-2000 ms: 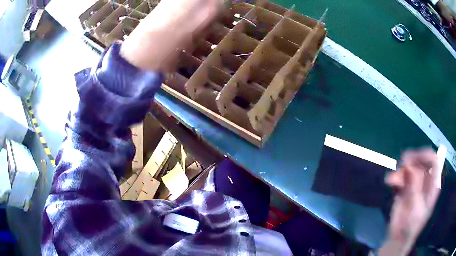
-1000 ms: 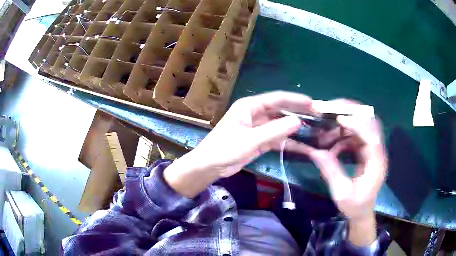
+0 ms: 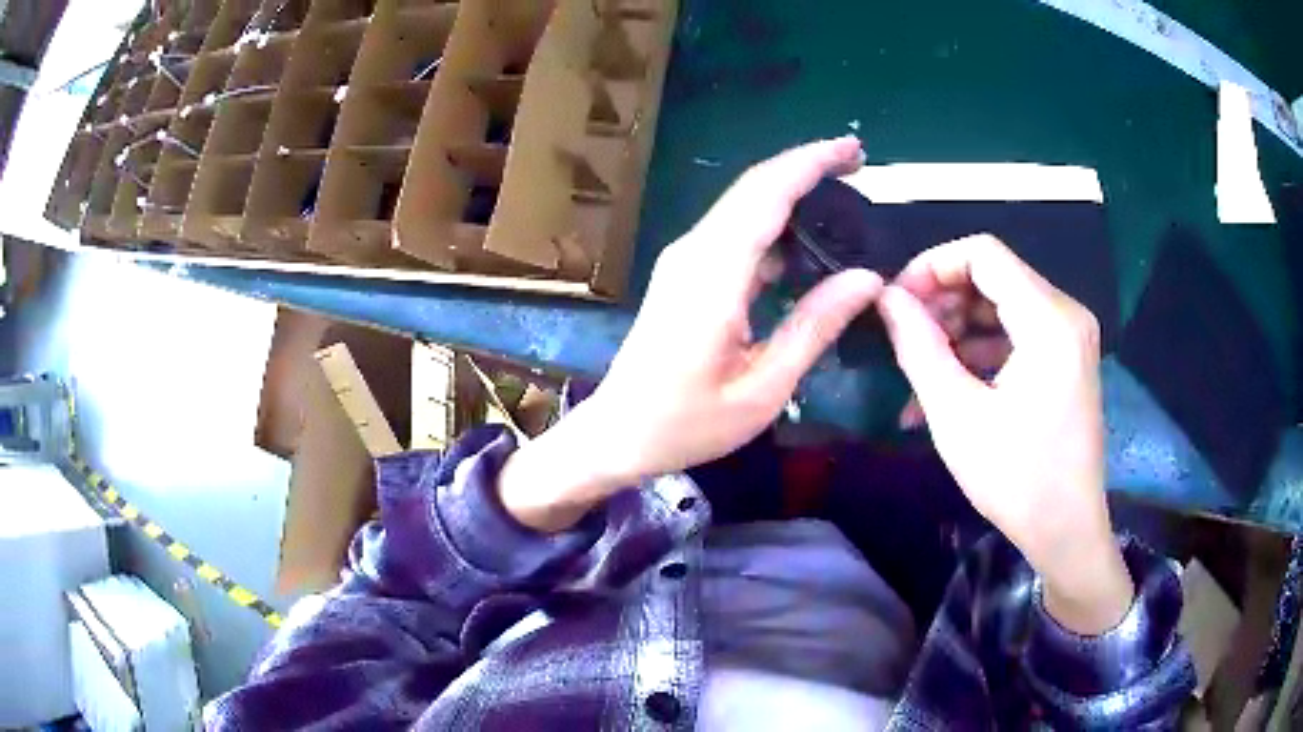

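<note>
A black round speaker driver (image 3: 832, 229) is held on its edge in my left hand (image 3: 729, 322), between the fingers and thumb. My right hand (image 3: 1000, 358) touches its thumb and index fingertips together at the speaker's near right side, against my left thumb tip. Whether a thin strip is pinched there cannot be told. A small white connector plug (image 3: 793, 411) shows below my left hand. Behind the hands, a black strip sheet (image 3: 1043, 243) with a white band along its far edge lies on the green bench.
A partitioned carton (image 3: 600, 272) with pale wires in its cells stands at the left. A second black sheet (image 3: 1207, 343) and a white paper scrap (image 3: 1240, 157) lie at the right. Cardboard scraps (image 3: 357, 401) are below the bench edge. White boxes (image 3: 129, 644) stand at the lower left.
My left hand first left the carton area and came to the speaker; my right hand came in from the right. Now the speaker is turned on edge and my right fingertips have closed beside it.
</note>
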